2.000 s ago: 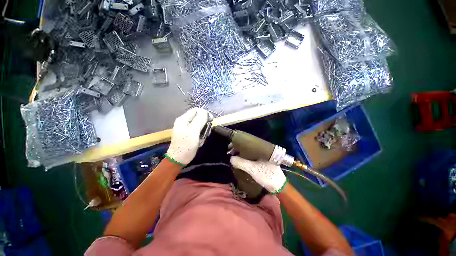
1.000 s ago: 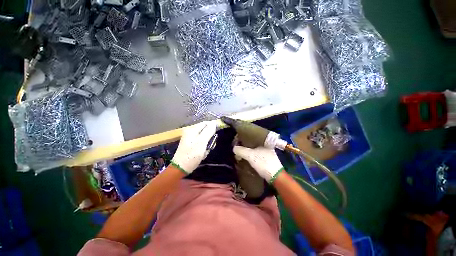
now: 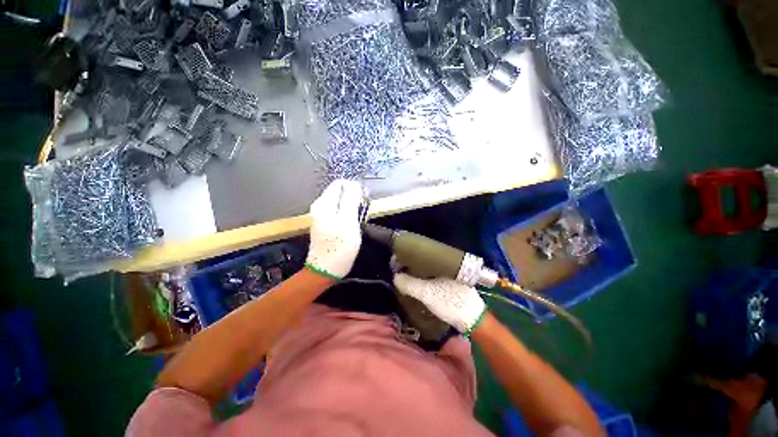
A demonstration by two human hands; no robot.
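Note:
My right hand (image 3: 440,299), in a white knitted glove with a green cuff, grips the olive-green rivet gun (image 3: 426,257) in front of my body. The gun's dark nose points left and meets the workpiece at my left hand. My left hand (image 3: 335,226), gloved too, holds a small shiny metal workpiece (image 3: 364,209) at the table's front edge; the glove hides most of it. Loose rivets (image 3: 362,141) spill from an open clear bag at the table's centre, just beyond my left hand.
Dark metal brackets (image 3: 183,94) lie heaped at the table's back and left. Rivet bags lie at the left (image 3: 92,211) and right (image 3: 597,102) edges. Blue bins stand below the table, left (image 3: 205,294) and right (image 3: 621,224). An air hose (image 3: 546,300) trails right. A red stool-like object (image 3: 723,201) stands at right.
One second ago the gun's nose was higher, at the table edge, apart from the workpiece. Now the nose is lower and at the workpiece, and my left hand is slightly farther forward.

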